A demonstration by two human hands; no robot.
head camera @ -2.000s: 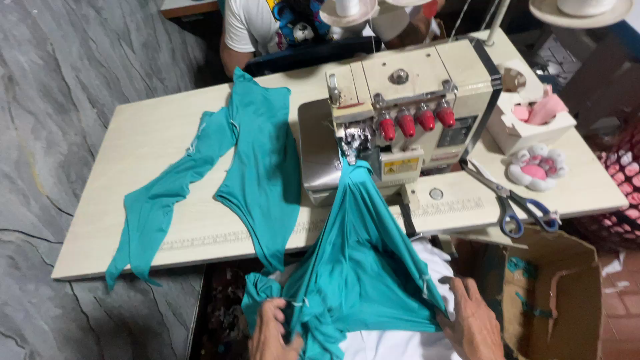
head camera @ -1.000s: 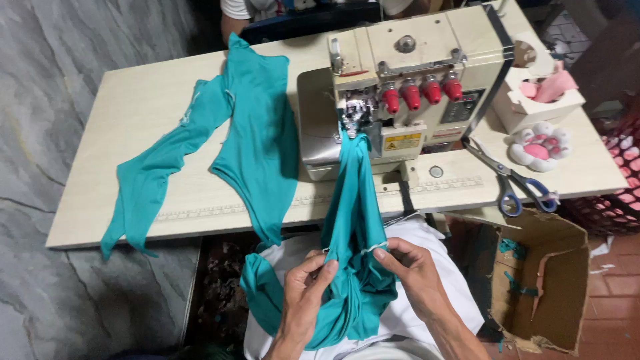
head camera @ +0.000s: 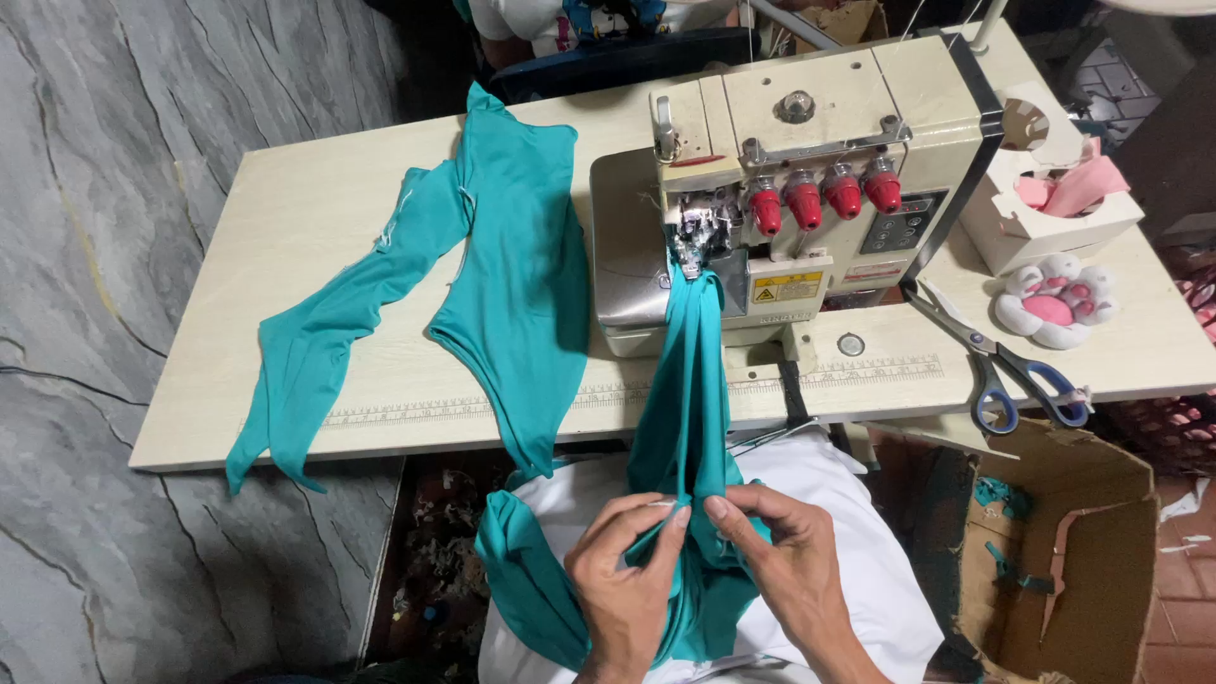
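Note:
An overlock sewing machine [head camera: 817,142] with red tension knobs stands on the table. Teal stretch fabric [head camera: 698,380] runs from under its presser foot down over my lap. My left hand [head camera: 627,570] pinches one folded edge of that fabric between thumb and fingers. Close beside it, my right hand [head camera: 784,546] pinches another fold, thumb on top. Both hands are just below the table's front edge. Left of the machine lie more teal fabric pieces [head camera: 522,266], their lower ends at or over the table's edge.
Blue-handled scissors [head camera: 997,356] lie right of the machine, near a paw-shaped pincushion [head camera: 1056,302] and a white box [head camera: 1045,204] holding pink fabric. Below the table at right sits a cardboard box [head camera: 1102,532] with fabric scraps. Another person's torso [head camera: 589,24] shows behind the table.
My hands, wide apart two seconds ago, have come together on the fabric. The fabric, spread out earlier, now hangs in a narrow gathered strip from the presser foot.

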